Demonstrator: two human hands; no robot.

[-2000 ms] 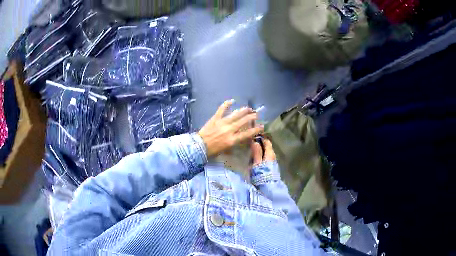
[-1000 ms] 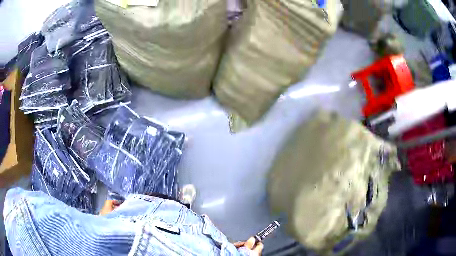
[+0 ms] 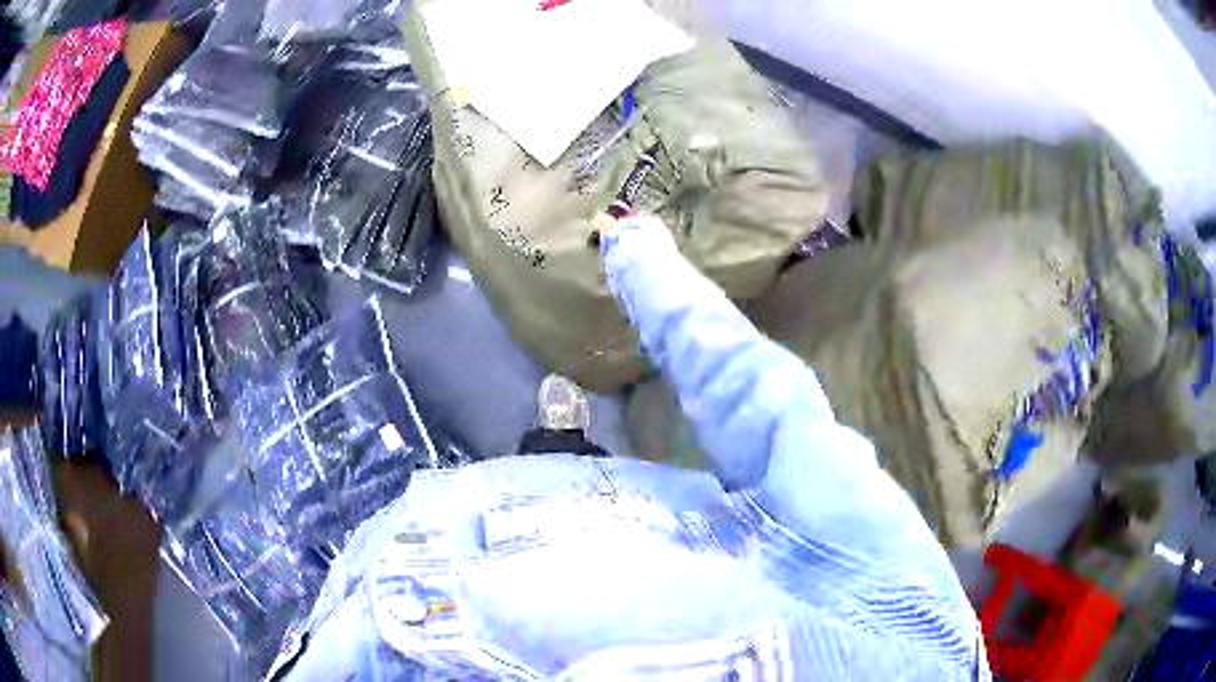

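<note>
A stuffed olive-green woven sack (image 3: pixel 587 293) stands in front of me, with dark handwriting on its side and a gathered top. A white paper sheet (image 3: pixel 554 67) lies on it. My right arm reaches over the sack. My right hand (image 3: pixel 618 221) is small and partly hidden by its cuff, at the sack's top. It holds a slim dark marker pen (image 3: pixel 638 181); whether the tip touches the sack is unclear. My left hand is not in view.
Poly-bagged dark garments (image 3: pixel 334 413) are piled on the left. A carton (image 3: pixel 114 200) holds pink patterned cloth (image 3: pixel 67 100). More stuffed sacks (image 3: pixel 987 320) stand right, near a red plastic object (image 3: pixel 1047 620). A white surface (image 3: pixel 974 53) crosses the top right. My shoe (image 3: pixel 563 402) is below the sack.
The view has turned and moved up to the sack with the paper. My right hand, with the marker, has moved from low in the picture up to the sack's top. My left hand has left view.
</note>
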